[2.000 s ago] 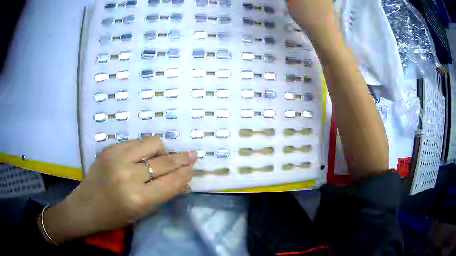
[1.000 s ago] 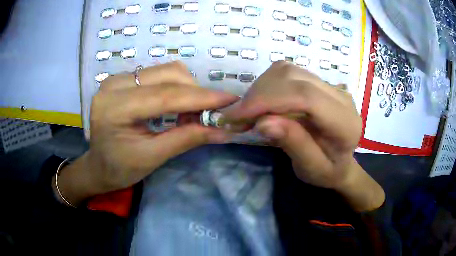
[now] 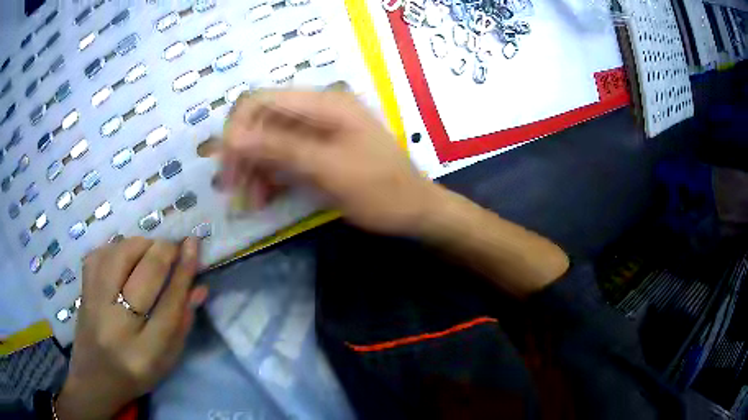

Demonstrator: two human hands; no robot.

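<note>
The white slotted tray [image 3: 271, 221] lies tilted across the left of the view. Silver oblong parts [image 3: 152, 219] fill most of its slots in pairs; an unfilled tan slot [image 3: 207, 148] shows beside my right fingers. My left hand [image 3: 135, 308], with a ring, rests at the tray's near edge. A silver part [image 3: 202, 231] sits in the tray just beyond its fingertips. My right hand [image 3: 328, 156] is motion-blurred over the tray's near right area, fingers bent. Whether either hand holds anything is hidden or too blurred to tell.
Loose silver rings [image 3: 480, 29] lie in a heap on a red-bordered white sheet [image 3: 525, 135], right of the tray. Yellow tape [image 3: 373, 57] edges the bench. Another perforated white tray [image 3: 659, 78] stands at the far right. Dark clothing and pale cloth lie below the bench edge.
The view has turned right, showing more of the ring heap. My hands, together around a small silver part one second ago, are now apart, the left at the tray's edge and the right over the tray.
</note>
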